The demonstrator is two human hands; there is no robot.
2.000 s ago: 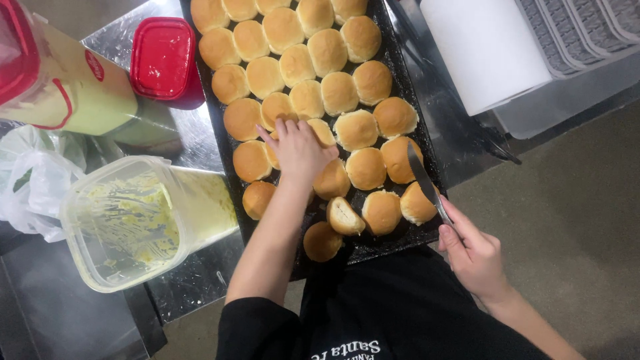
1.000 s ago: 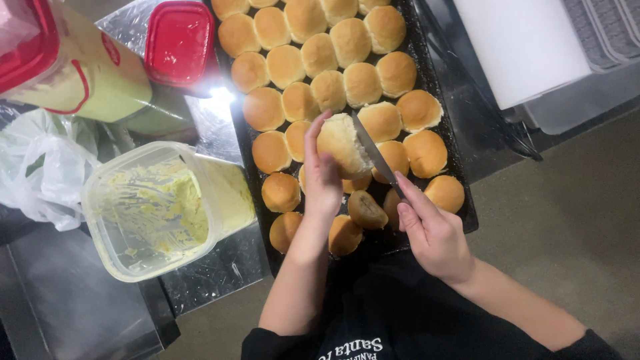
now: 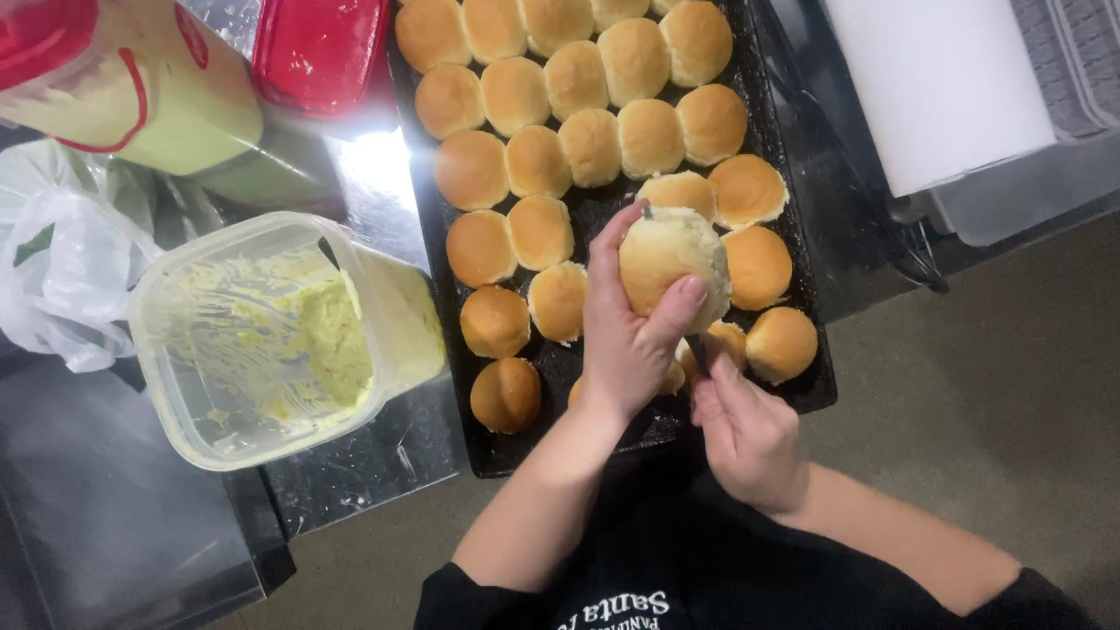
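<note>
My left hand (image 3: 626, 332) holds a round bread bun (image 3: 669, 262) above the lower part of a dark baking tray (image 3: 503, 459). In my right hand (image 3: 752, 429) is a knife (image 3: 696, 350); its blade runs behind or into the bun, and a bit of metal shows at the bun's top edge. How deep the blade sits is hidden. Rows of golden buns (image 3: 591, 147) lie on the tray, several of them touching. Left of the tray, an open plastic tub (image 3: 262, 350) holds a pale green spread (image 3: 337, 341), smeared over its inner wall.
A red-lidded container (image 3: 319, 52) and a larger tub of green spread (image 3: 201, 105) stand at the upper left, beside a white plastic bag (image 3: 74, 254). At the upper right are a white paper roll (image 3: 945, 87) and clear plastic trays (image 3: 1081, 70). The metal table (image 3: 359, 472) ends near my body.
Two seconds ago my left hand was on the buns in the tray and the knife was over its right edge. Since then a bun has been lifted, and the knife has been brought to it.
</note>
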